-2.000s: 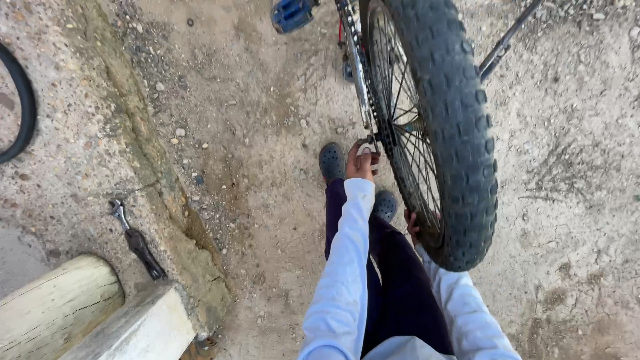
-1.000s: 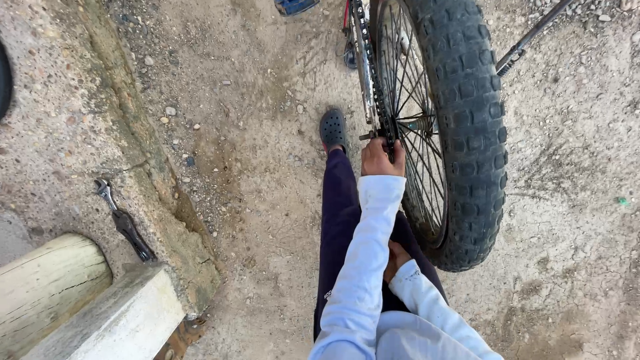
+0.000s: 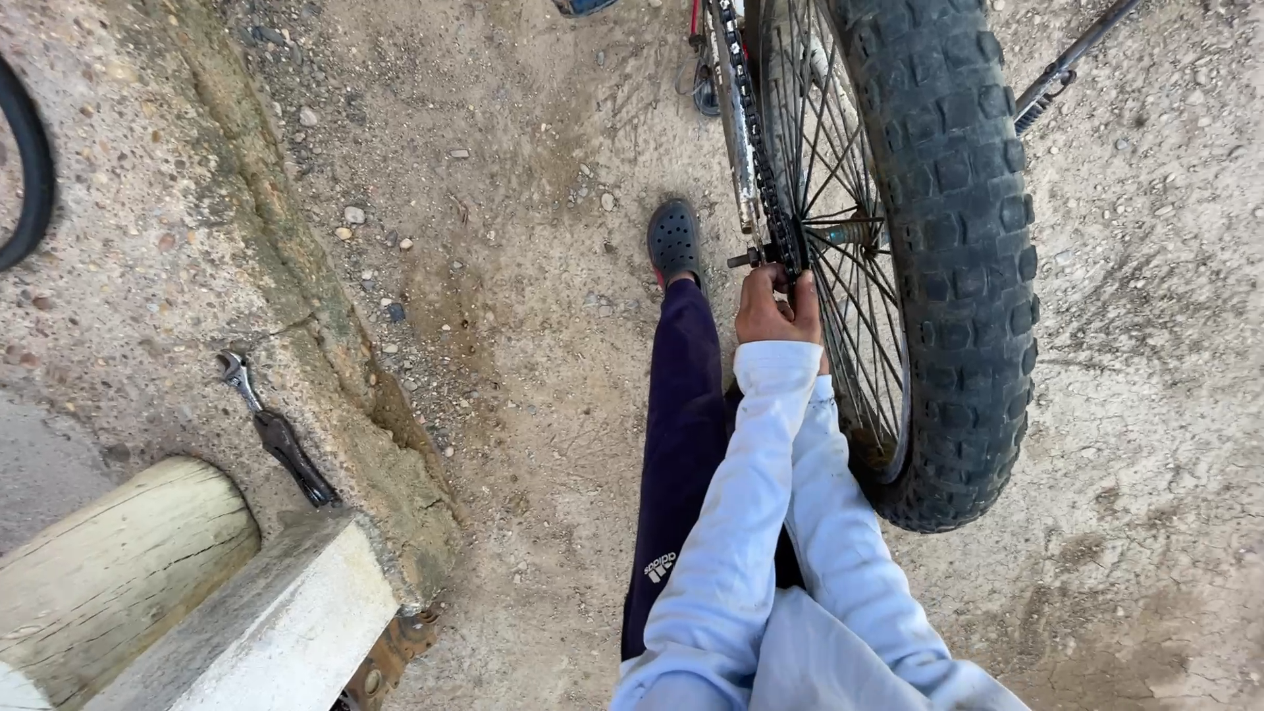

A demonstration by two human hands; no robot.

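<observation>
My left hand (image 3: pixel 779 304) is at the chain and rear sprocket by the wheel's axle, fingertips touching the chain (image 3: pixel 758 138); whether it grips the chain cannot be told. My right hand (image 3: pixel 824 365) is almost wholly hidden behind the left wrist, close to the spokes. The bicycle wheel (image 3: pixel 904 390) has a knobby black tire (image 3: pixel 963 217) and stands to the right of both hands. An axle bolt (image 3: pixel 743 260) sticks out just left of the sprocket, below the end of the worn metal frame tube (image 3: pixel 737 148).
An adjustable wrench (image 3: pixel 242 380) lies touching dark-handled pliers (image 3: pixel 291 456) on the concrete ledge (image 3: pixel 326 336) at left. Near them are a round wooden post (image 3: pixel 138 563) and a white beam (image 3: pixel 296 612). A black tire (image 3: pixel 30 168) shows at the far left, a kickstand (image 3: pixel 1071 64) upper right.
My left hand has moved from the end of the frame tube to the chain by the sprocket. My right hand, earlier lower down near the tire, has come up behind the left wrist.
</observation>
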